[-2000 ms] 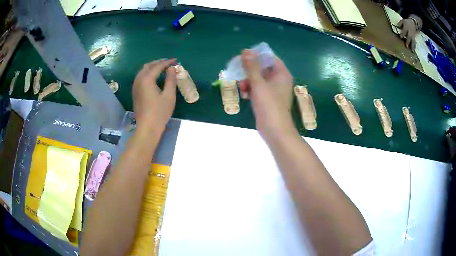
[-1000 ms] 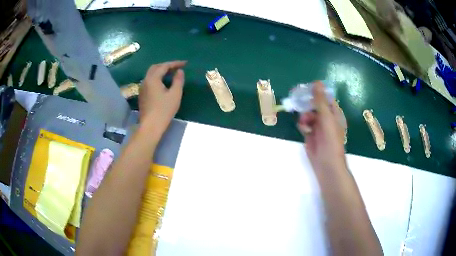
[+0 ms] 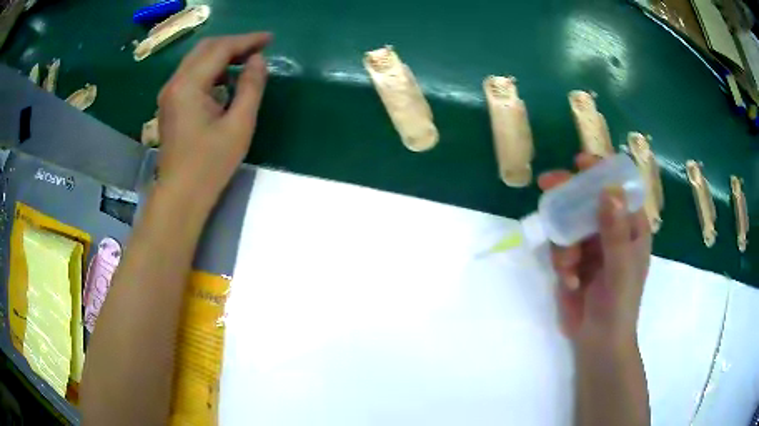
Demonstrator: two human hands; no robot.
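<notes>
My right hand [image 3: 612, 241] holds a translucent white squeeze bottle [image 3: 592, 200] with a thin yellow-green tip pointing left and down over the white sheet [image 3: 399, 308]. The tip touches no part. My left hand [image 3: 212, 104] is over the belt at the left, with thumb and fingers apart and nothing seen between them. A beige oblong part [image 3: 402, 98] lies between my hands on the green belt, and another beige part [image 3: 509, 131] lies to its right. Several more lie further right, one partly hidden behind my right hand.
The dark green conveyor belt [image 3: 324, 125] runs across the top. More beige parts and a blue cell [image 3: 158, 10] lie at upper left. A grey bag [image 3: 50, 187], a yellow envelope [image 3: 200, 349], pale yellow paper [image 3: 48, 308] and a pink oblong part [image 3: 101, 279] lie left. A grey post [image 3: 66, 125] crosses there.
My right hand has moved right and back from the belt, taking the bottle tip off a beige part to above the white sheet. The view has shifted; my left hand stays open.
</notes>
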